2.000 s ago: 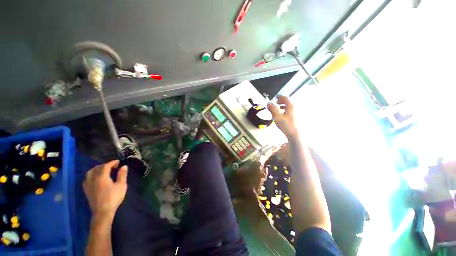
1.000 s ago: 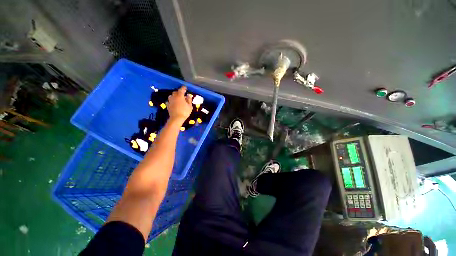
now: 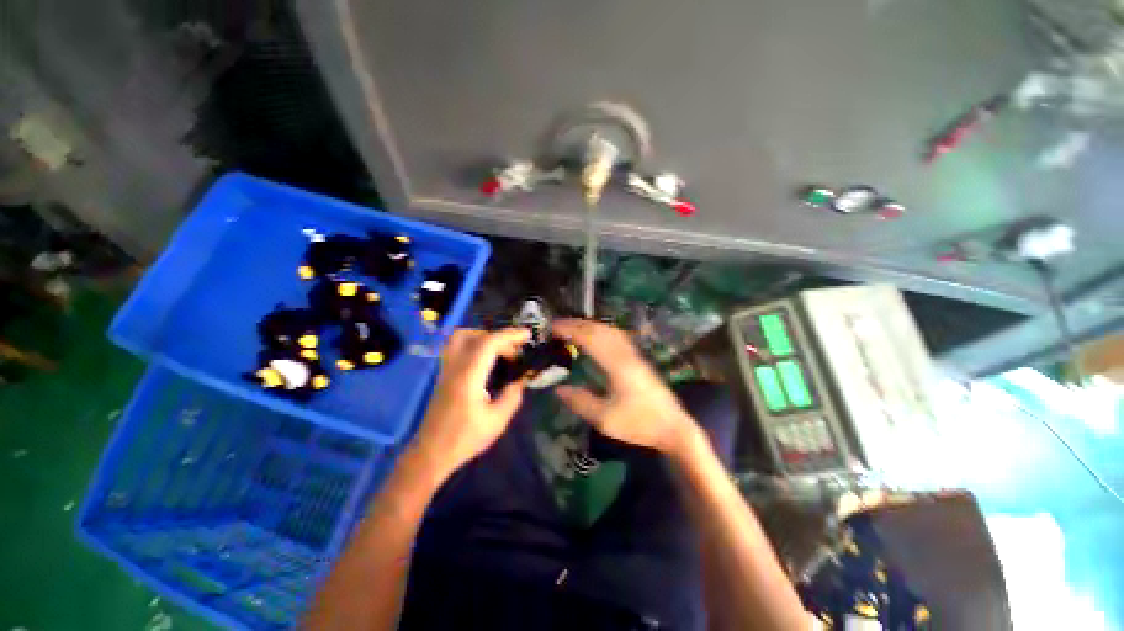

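Note:
A black, white and yellow penguin plush skin [image 3: 542, 366] is between my two hands, just below the tip of the filling nozzle [image 3: 590, 253]. My left hand [image 3: 478, 385] grips its left side. My right hand [image 3: 619, 385] is at its right side, fingers bent around it. The fingers and blur hide part of the plush, and I cannot tell whether it touches the nozzle. Several more penguin skins [image 3: 360, 335] lie in the blue tray [image 3: 197, 296] at left.
The tray sits on a blue mesh basket [image 3: 234, 475]. The digital scale [image 3: 789, 382], with green displays, is right of my knees. A brown container [image 3: 955, 555] with penguins is at lower right. The grey panel [image 3: 740, 99] with red-tipped levers [image 3: 662, 191] stands ahead.
The view has turned right. My left hand has left the tray with a penguin skin and is now below the nozzle. My right hand, out of view a second ago, has joined it there.

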